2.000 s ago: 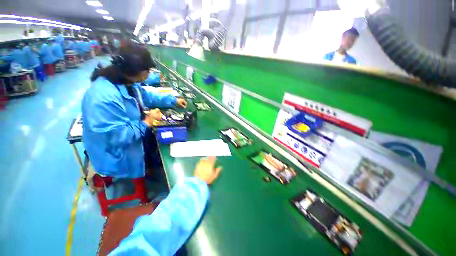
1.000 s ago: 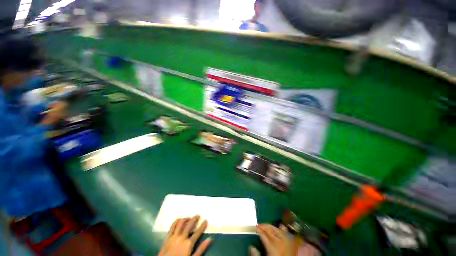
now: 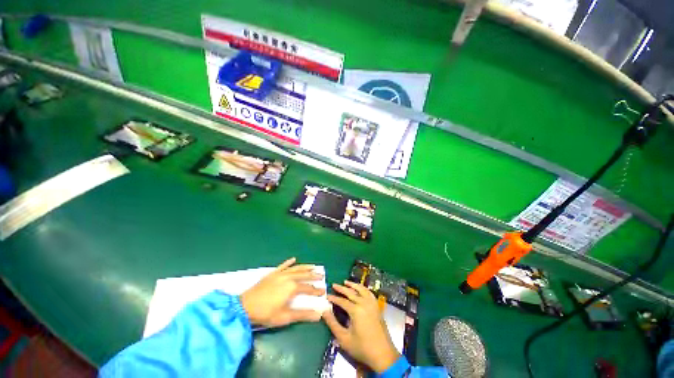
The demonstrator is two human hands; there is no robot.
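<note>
A plain white sheet (image 3: pixel 199 288) lies on the green bench in front of me. My left hand (image 3: pixel 284 295) rests on its right part, palm down, fingers somewhat apart. My right hand (image 3: pixel 362 325), with a blue band at the wrist, reaches over an open tablet assembly (image 3: pixel 395 295). Its fingertips are at the sheet's right edge, close to my left fingers; whether they pinch the sheet is unclear. The hand hides the tablet's middle. The tablet's board end with an orange strip shows above the hand, and a pale area shows below.
An orange electric screwdriver (image 3: pixel 497 262) hangs at the right on a black cable. A round dish of silver-grey pieces (image 3: pixel 460 347) stands beside the tablet. More tablets (image 3: pixel 335 210) lie along the green partition (image 3: pixel 473 96). Another white sheet (image 3: pixel 63 193) lies far left. A blue bin (image 3: pixel 250 74) is on the partition.
The view has swung right and down from the neighbouring worker to the bench. Since one second ago, my left hand has moved to the sheet's right end, closer to my right hand.
</note>
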